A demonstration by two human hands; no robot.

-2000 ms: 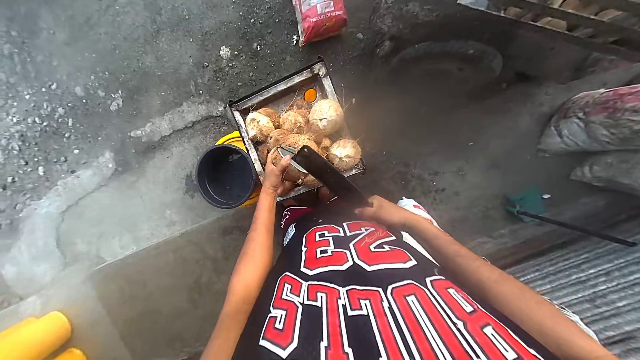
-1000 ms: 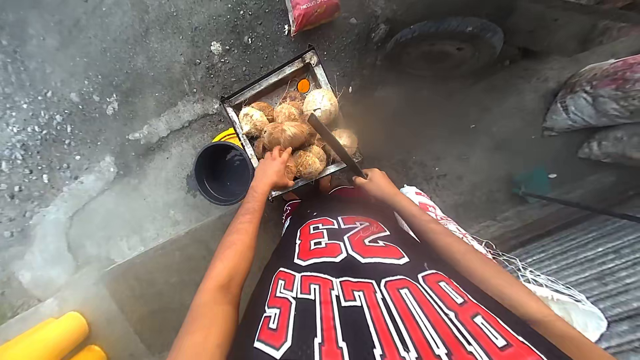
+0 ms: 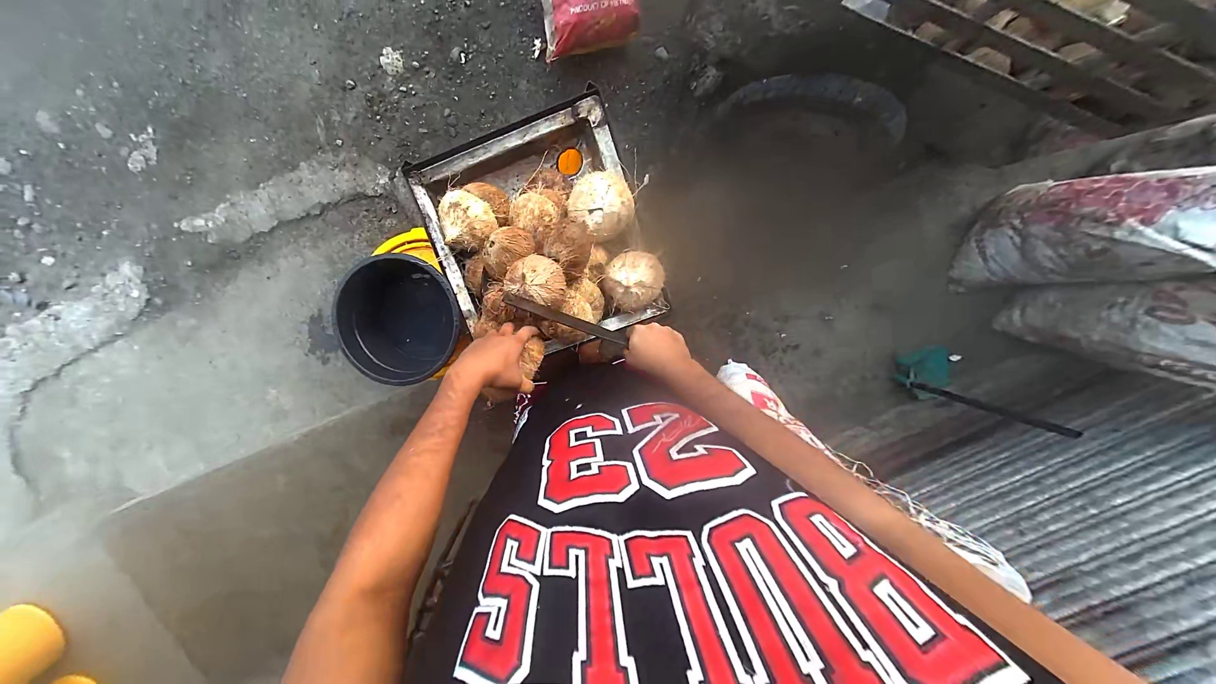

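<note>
Several brown, husked coconuts (image 3: 537, 281) are piled in a metal-framed tray (image 3: 513, 142) in front of me. At its near left corner my left hand (image 3: 494, 359) grips one coconut (image 3: 530, 357), whose lower part is partly covered by the fingers. My right hand (image 3: 657, 348) is closed round the handle end of a long dark blade (image 3: 565, 317), which points left across the near coconuts. A pale coconut (image 3: 634, 280) lies at the tray's right edge, just above my right hand.
Left of the tray stands a dark round bucket (image 3: 397, 320) beside a yellow container (image 3: 408, 243). A red bag (image 3: 591, 27) lies beyond. At right are full sacks (image 3: 1092, 228), a green dustpan-like object (image 3: 923, 370), a slatted wooden crate (image 3: 1026, 57) and corrugated metal sheeting (image 3: 1054, 513).
One second ago my left hand was over the coconuts in the tray; now it is at the near corner, holding one. The blade has swung lower, closer to level.
</note>
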